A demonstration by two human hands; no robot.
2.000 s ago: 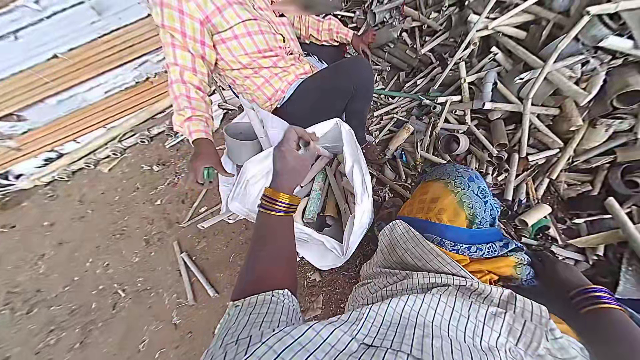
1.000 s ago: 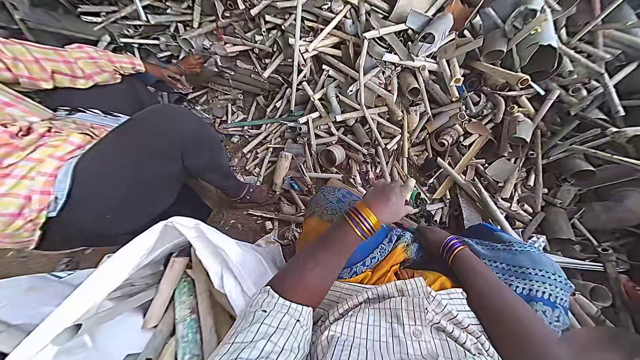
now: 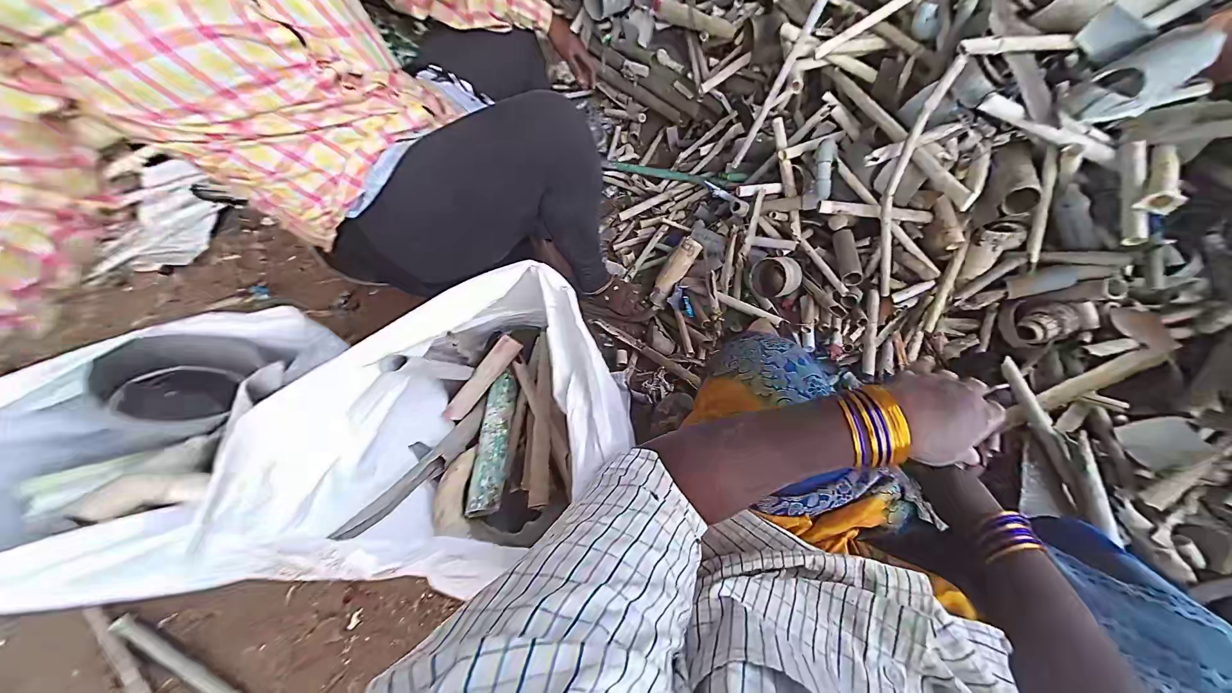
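My left hand [image 3: 948, 420], with yellow and purple bangles on its wrist, is curled over my right hand at the pile's edge; whether it grips anything is unclear. Only a dark part of my right hand [image 3: 948, 483] shows beneath it, its fingers hidden. Both are above my lap, near a patterned blue and yellow cloth [image 3: 770, 371]. Long pale pipe pieces [image 3: 1035, 409] lie just beyond them. To the left, an open white sack [image 3: 318, 462] holds pipe scraps, among them a green-flecked piece [image 3: 493, 443].
A large heap of cut pipes and broken tubes [image 3: 895, 192] fills the upper right. A person in a checked shirt [image 3: 241, 106] and dark trousers sits at upper left, one hand [image 3: 572, 50] at the heap. A wide grey pipe ring [image 3: 178, 385] lies at the sack's left part.
My left hand was over the sack two seconds ago, then moved right to meet my right hand above my lap. The view has swung right, then partly back left.
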